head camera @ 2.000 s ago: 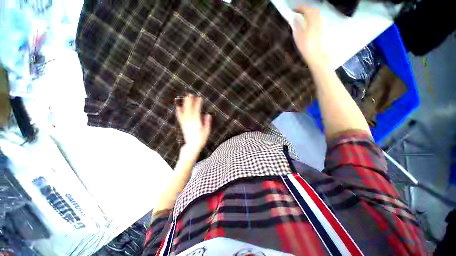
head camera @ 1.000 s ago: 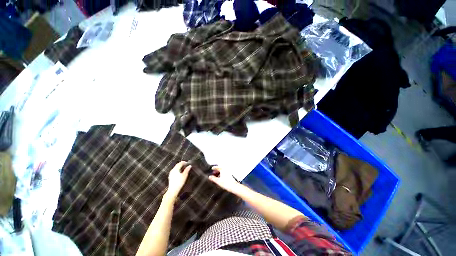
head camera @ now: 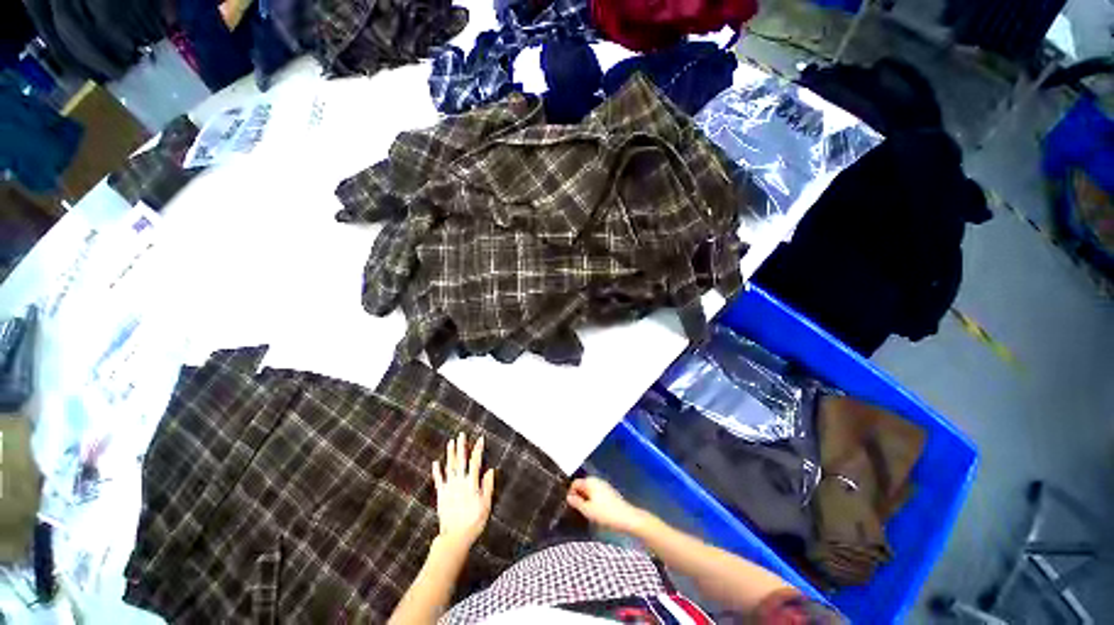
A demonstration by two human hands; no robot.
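A brown plaid garment [head camera: 305, 476] lies spread on the white tabletop at the near left, its lower part cut off by the picture's edge. A narrow plaid strip [head camera: 266, 584] lies on it at the lower left. My left hand [head camera: 462, 491] rests flat on the garment with its fingers apart. My right hand [head camera: 599, 503] is closed on the garment's right edge, close to the table's edge. A rumpled pile of the same plaid [head camera: 538, 232] lies beyond, in the middle of the table.
A blue bin [head camera: 935, 519] with bagged and brown items stands below the table at right. A dark cloth heap [head camera: 880, 232] lies beyond it. Clear printed bags [head camera: 794, 134] lie at the table's far right, others at left [head camera: 122, 354]. Navy and red clothing lies at the far side.
The view has tilted up since the first frame. Since the second, my left hand has opened and flattened on the cloth, and my right hand has moved right to the garment's edge.
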